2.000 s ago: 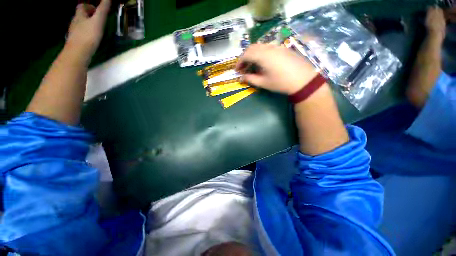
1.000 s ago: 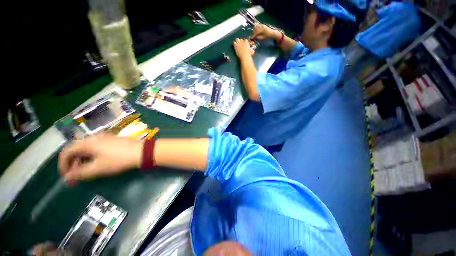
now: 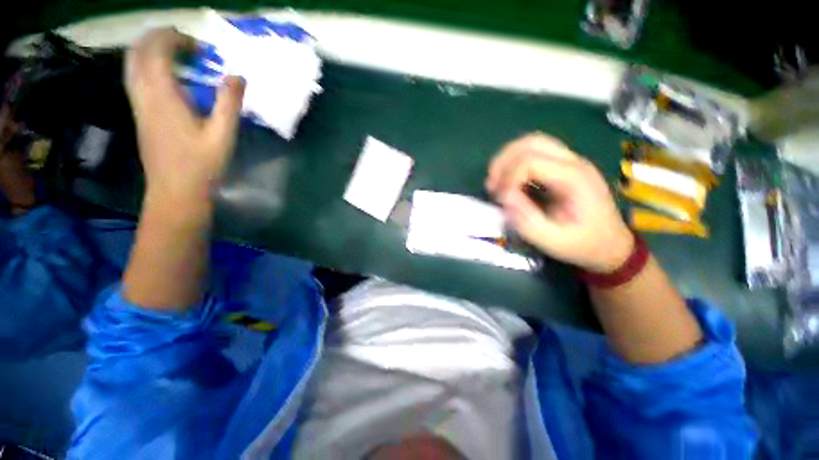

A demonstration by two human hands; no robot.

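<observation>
My left hand [image 3: 184,112] is at the upper left, blurred, with fingers apart at a blue packet [image 3: 205,76] beside a white bunch [image 3: 274,76]; whether it grips the packet is unclear. My right hand [image 3: 557,202] is curled over the right end of a phone housing [image 3: 453,225] lying on the green mat. A small dark spot shows between its fingers; I cannot tell if it is a tool. A white notepad [image 3: 379,178] lies left of the housing. The orange flex cable stack [image 3: 666,187] lies right of my right hand.
Another phone housing [image 3: 678,117] lies behind the cables, and one more [image 3: 761,225] at the right by a clear plastic bag [image 3: 802,301]. A white edge [image 3: 467,56] runs along the back. A neighbour's blue sleeve [image 3: 40,269] is at far left.
The view has swung left. My left hand now shows at the blue packet. My right hand is now over the near housing; earlier it was in the air above the mat.
</observation>
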